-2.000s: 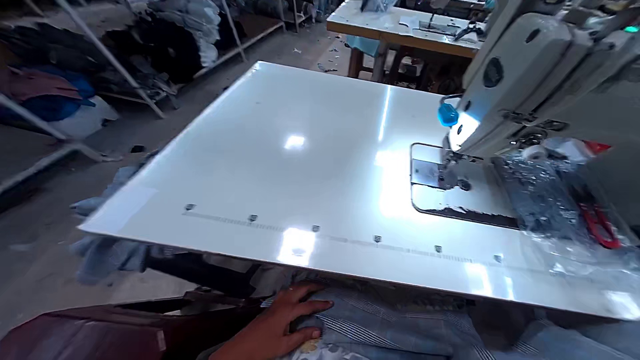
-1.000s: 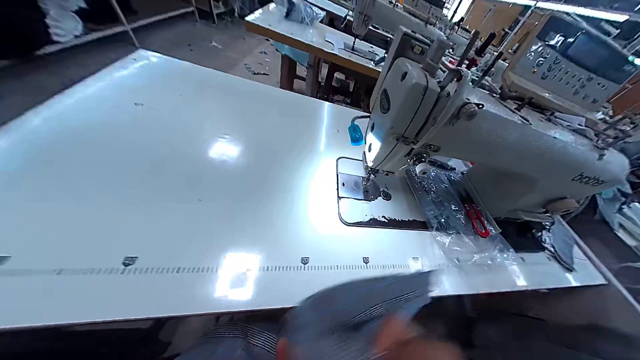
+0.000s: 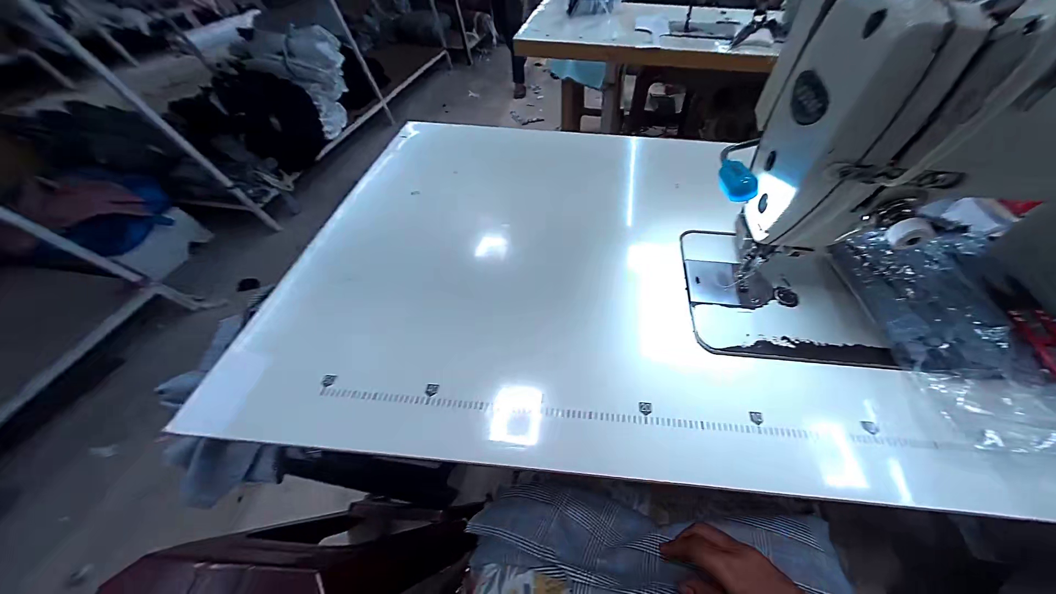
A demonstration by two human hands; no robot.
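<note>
At the lower right, my right hand (image 3: 726, 561) lies on grey-blue plaid cloth (image 3: 569, 520) gathered below the table's front edge; its fingers are bent over the cloth, and whether they grip it cannot be told. My left hand is out of view. Above the cloth is the white sewing table (image 3: 495, 322), with a printed ruler scale (image 3: 577, 414) along its front. The industrial sewing machine (image 3: 833, 124) stands at the right, its presser foot (image 3: 751, 280) over the metal needle plate (image 3: 711, 283). I see no cloth under the foot.
Clear plastic packaging (image 3: 949, 330) and red-handled scissors (image 3: 1035, 338) lie right of the needle. A blue guard-like piece (image 3: 737, 180) hangs beside the machine head. Racks with garment piles (image 3: 289, 82) stand at the left, another sewing table (image 3: 643, 54) behind. A dark red surface (image 3: 214, 569) is at lower left.
The view has swung left since one second ago. The blurred cloth and hand near the table edge then are now lower, with the cloth below the edge. The left hand seen two seconds ago is gone from view.
</note>
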